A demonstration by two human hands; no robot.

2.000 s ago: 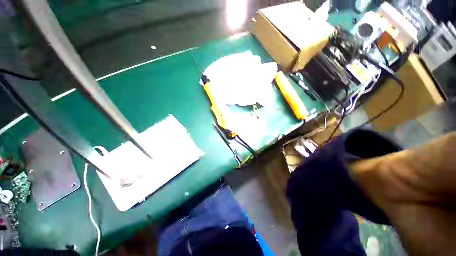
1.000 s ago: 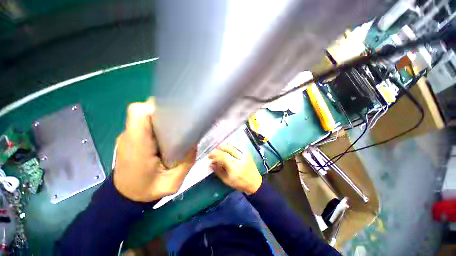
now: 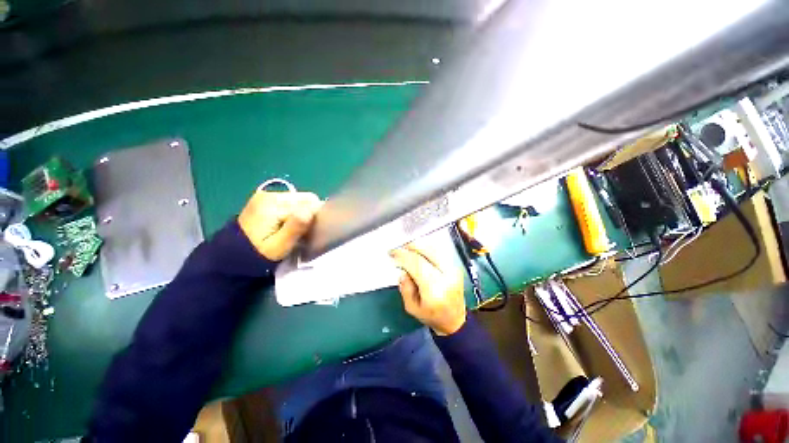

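Observation:
A white housing (image 3: 346, 279) lies on the green mat in front of me. A wide silver metal column (image 3: 484, 130) rises from it, slanting up to the right across the view, large and blurred close to the camera. My left hand (image 3: 281, 223) is curled around the column's lower end, by the housing's left side. My right hand (image 3: 432, 290) is at the housing's right end, fingers bent against its edge. The column covers much of the housing. A white cable loop (image 3: 277, 184) shows above my left hand.
A grey mounting plate (image 3: 149, 221), green circuit boards (image 3: 80, 245) and a heap of small parts (image 3: 36, 320) lie left. Yellow-orange screwdrivers (image 3: 588, 212) (image 3: 474, 235) and black cords lie right. An open carton (image 3: 597, 346) with metal bars stands below the near edge.
Both hands have come onto the housing and column from two seconds ago. Since one second ago, the column has swung to the upper right and the housing's near edge shows more.

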